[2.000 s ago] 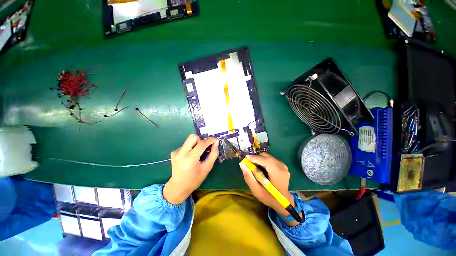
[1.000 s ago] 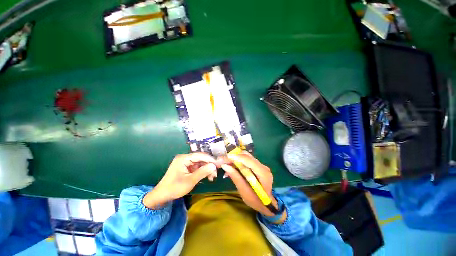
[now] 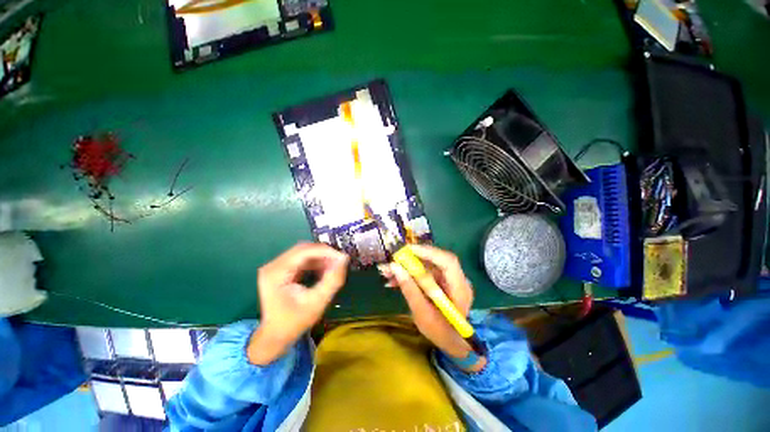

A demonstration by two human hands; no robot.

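Observation:
The opened tablet, black-edged with a silver-white centre and an orange strip, lies slightly tilted on the green bench. Its crowded circuit board is at the near end. My right hand holds the yellow soldering iron like a pen, its tip end over the board's right part. My left hand is at the board's near left corner, thumb and forefinger tips together; whether anything small is between them cannot be told. Thin pale solder wire runs along the bench's front edge towards my left sleeve.
A red heap of wired parts lies left, a white roll-like object at the left edge. Right stand a fan, a round grey speckled object, a blue station and a sponge. Another tablet lies behind.
My hands came together at the board's near edge, then parted; the left moved left. The solder wire dropped lower. A lone wired part right of the heap is gone. The view shifted.

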